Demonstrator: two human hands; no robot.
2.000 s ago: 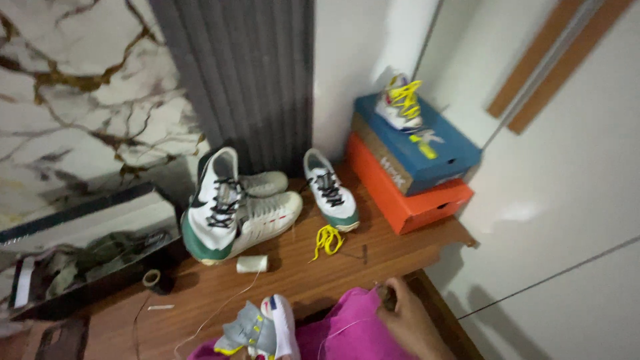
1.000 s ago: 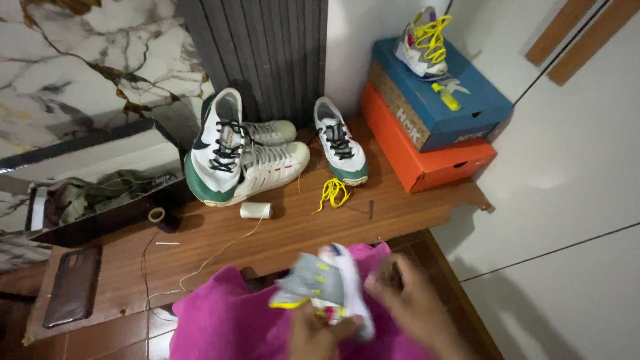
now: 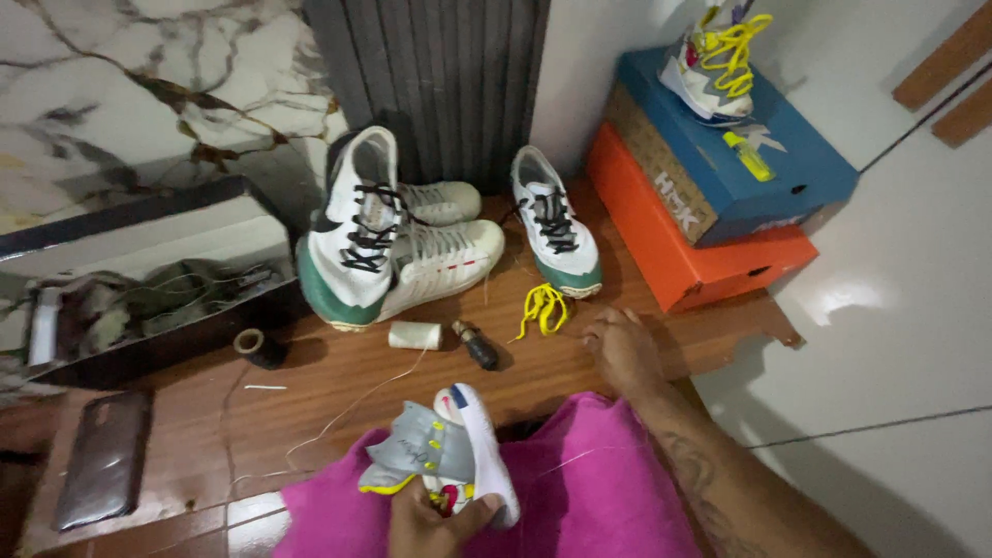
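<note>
My left hand (image 3: 438, 515) grips a small grey and white shoe (image 3: 438, 446) with yellow trim, held over the pink cloth (image 3: 589, 473) on my lap. On the wooden bench my right hand (image 3: 620, 341) rests with bent fingers, just right of a bundle of yellow shoelace (image 3: 545, 308); whether it holds anything cannot be seen. A small dark-handled tool (image 3: 477, 345) lies beside a white thread spool (image 3: 415, 335), whose thread runs toward my lap. Left of them stand a dark thread spool (image 3: 260, 348) and a short white stick (image 3: 265, 387).
White and green sneakers (image 3: 556, 225) and cream sneakers (image 3: 446, 260) stand along the wall. At right, a laced small shoe (image 3: 713, 74) and a yellow bottle (image 3: 749, 157) sit on a blue shoebox (image 3: 814, 147) over an orange one (image 3: 690, 271). An open box (image 3: 155, 345) and phone (image 3: 105, 457) are left.
My right hand has moved from beside the small shoe to the bench near the yellow lace. The dark-handled tool now lies by the white spool, where the bench was bare one second ago.
</note>
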